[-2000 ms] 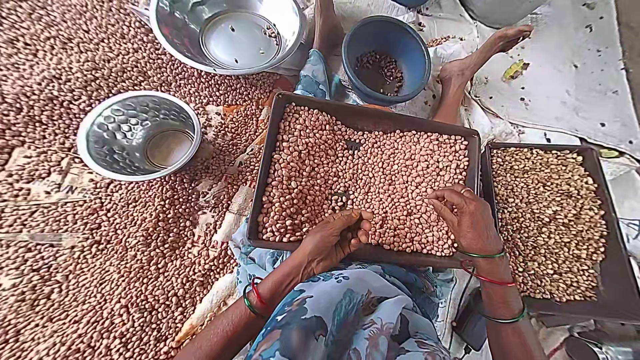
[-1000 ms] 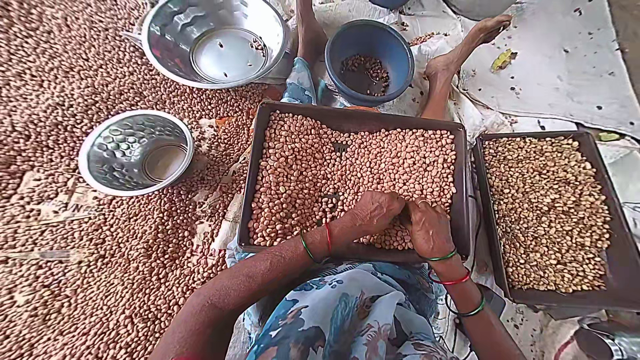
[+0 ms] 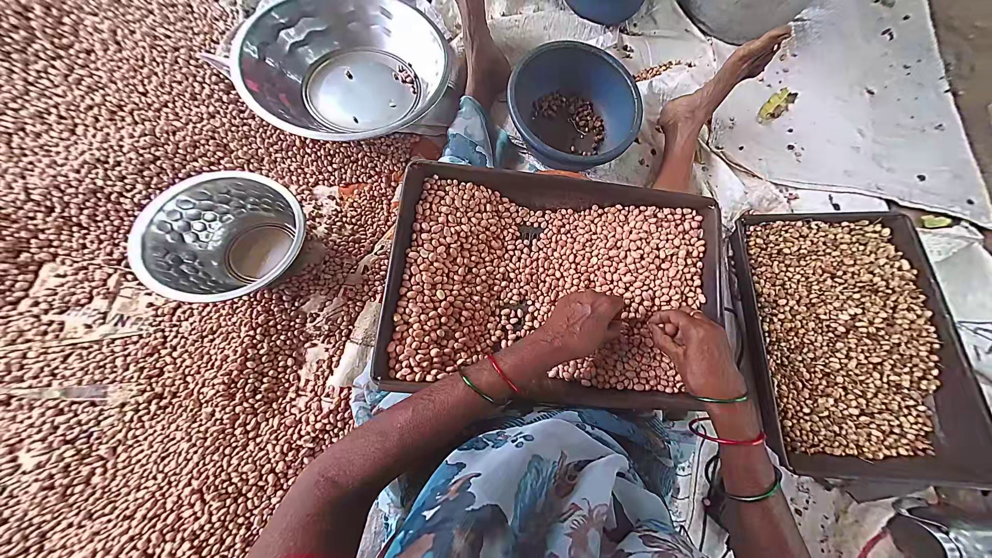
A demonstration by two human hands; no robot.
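A dark rectangular tray [image 3: 558, 186] lies across my lap, holding pale pinkish-brown beans or nuts [image 3: 457, 263] in two heaps. Over the right-hand heap is my left hand [image 3: 583, 322], its fingers curled; whether something small is between them cannot be told. Close to its right, my right hand [image 3: 694, 345] has thumb and fingertips pinched together above the same heap, and their contents are too small to make out. The two hands are slightly apart. Dark slots of the tray floor show between the heaps.
At the right lies a second dark tray [image 3: 961, 418] of yellowish-brown beans or nuts. A steel bowl [image 3: 213, 236] and a larger steel basin [image 3: 341, 70] stand at the left on spread reddish-brown ones. A blue plastic bowl [image 3: 573, 101] with dark bits stands between my feet.
My left hand has moved right from the tray's near edge, where it was two seconds ago. One second ago the hands were together; now a small gap parts them.
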